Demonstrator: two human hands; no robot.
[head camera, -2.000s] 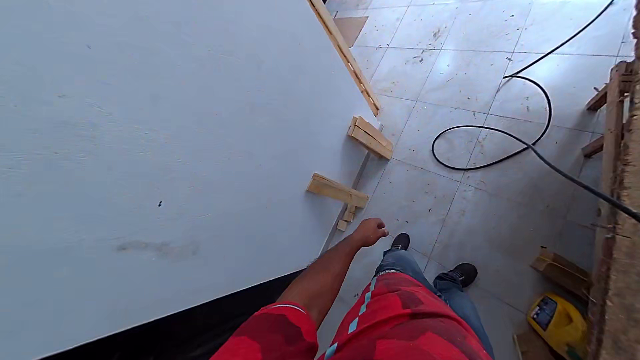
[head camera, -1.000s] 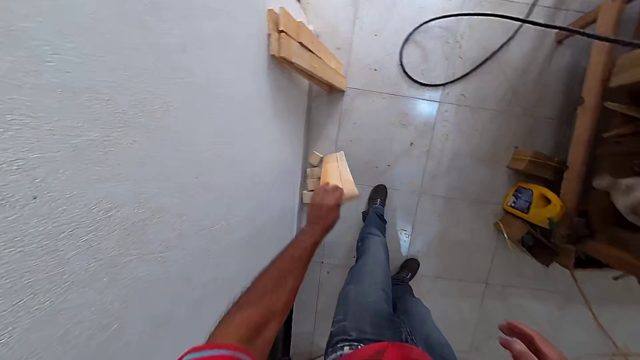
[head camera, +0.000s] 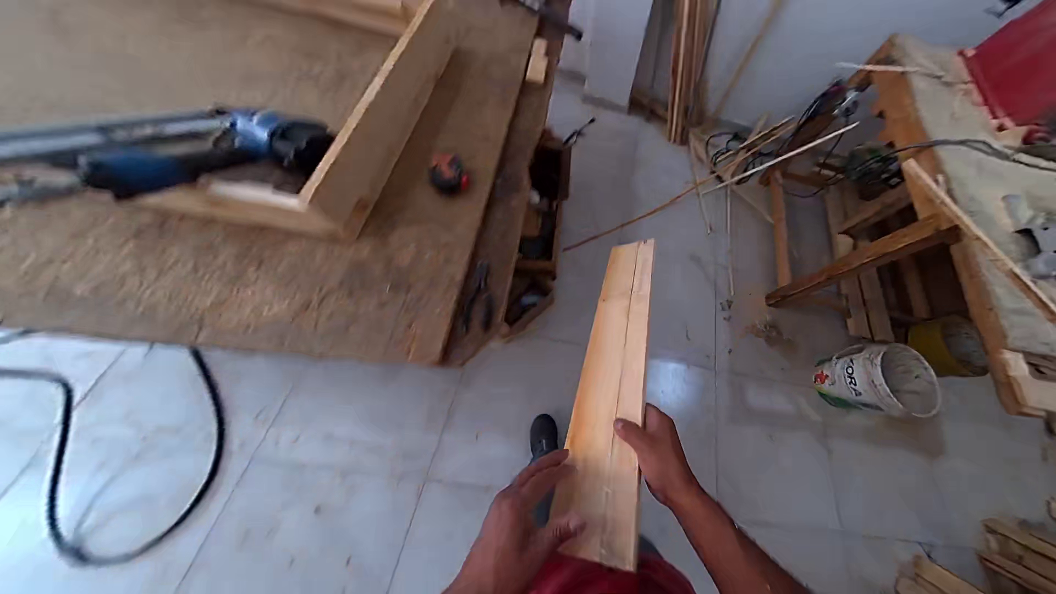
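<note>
Two narrow wooden boards (head camera: 612, 363) lie side by side lengthwise in front of me, pointing away over the tiled floor. My right hand (head camera: 660, 454) grips their right edge, thumb on top. On the left edge rests my left hand (head camera: 532, 511), fingers spread and thumb over the near part of the boards; whether it bears any weight is unclear. Ahead to the left, a workbench (head camera: 330, 305) carries a wooden frame (head camera: 388, 124), a blue power tool (head camera: 272, 136), a tape measure (head camera: 448, 173) and pliers (head camera: 478, 299).
A black hose (head camera: 216, 412) curls on the floor at left. At right stand a white bucket (head camera: 879, 379), a yellow bucket (head camera: 949, 346) and a wooden table (head camera: 990, 330). Thin wood strips (head camera: 742, 169) lean and lie beyond the boards. Wood offcuts (head camera: 1019, 553) fill the lower right corner.
The view has swung from the large pale panel to the workbench. My right hand, empty at the lower right one second ago, now holds the boards.
</note>
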